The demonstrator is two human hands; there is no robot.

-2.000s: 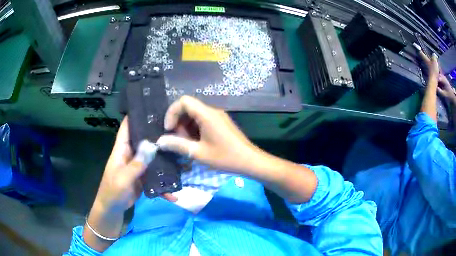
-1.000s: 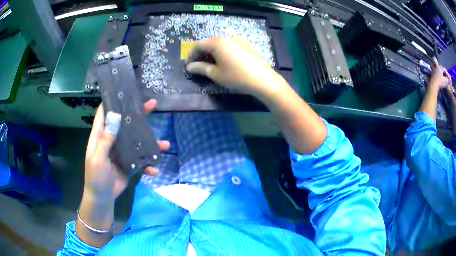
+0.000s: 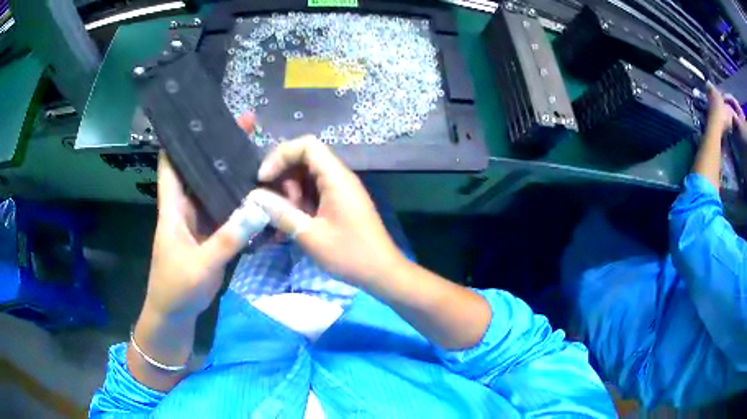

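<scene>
A long dark plate (image 3: pixel 201 135) with holes and bright fittings at its far end is held tilted above the bench's front edge. My left hand (image 3: pixel 192 245) grips it from below, its white-covered thumb on the near end. My right hand (image 3: pixel 319 209) is at the plate's near end, its whitish-covered thumb touching my left thumb. Its fingers are curled; whether they hold a nut is hidden. Small shiny nuts (image 3: pixel 401 74) lie loose in the black parts tray (image 3: pixel 385 157), around a yellow card (image 3: pixel 323 74).
Another dark plate (image 3: pixel 184 37) lies left of the tray, partly hidden. Stacked plates (image 3: pixel 536 78) stand right of the tray, with more stacks (image 3: pixel 639 106) beyond. A person in blue (image 3: pixel 704 270) works at the right. A blue stool (image 3: pixel 49 262) is at the lower left.
My right hand has moved from the tray back to the plate's near end. The plate has tilted further. My left thumb has shifted to the near end.
</scene>
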